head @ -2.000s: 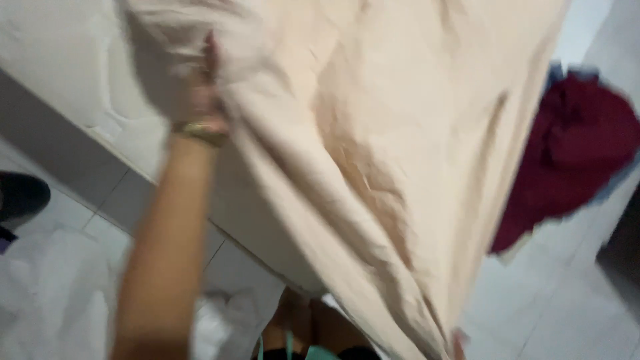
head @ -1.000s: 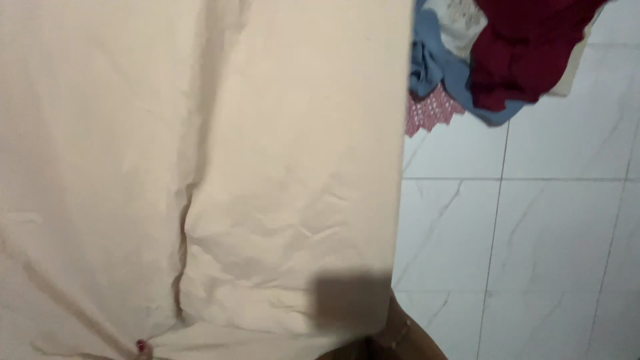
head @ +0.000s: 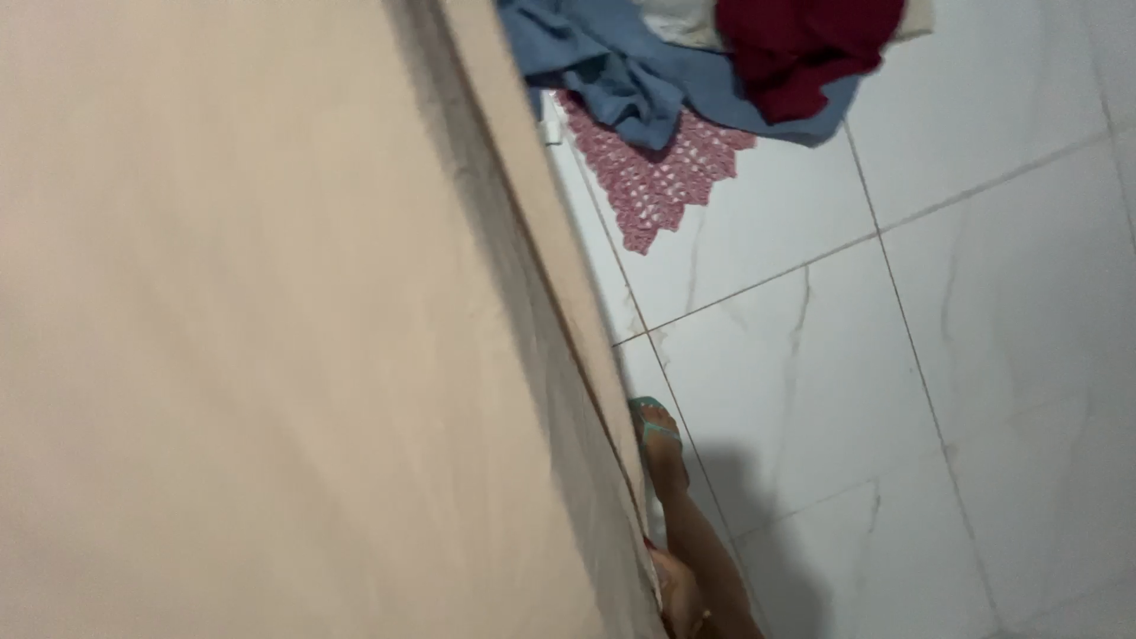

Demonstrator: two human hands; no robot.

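Observation:
A beige sheet (head: 266, 337) covers the large flat surface that fills the left half of the view. A long fold (head: 541, 293) slants down along its right side, with a grey shadow beside it. At the bottom, my right hand (head: 676, 586) is at the lower end of this fold, at the sheet's edge. A red nail shows against the cloth, and the other fingers are mostly hidden. My left hand is out of view.
A foot in a teal flip-flop (head: 658, 430) stands beside the sheet's edge on white tiles (head: 799, 355). Blue cloth (head: 630, 89), dark red cloth (head: 803, 53) and a pink crocheted piece (head: 652, 182) lie at the top.
The sheet, lifted and bunched in my hands two seconds ago, now lies flatter over the surface. My left hand has gone out of view. The view has shifted considerably.

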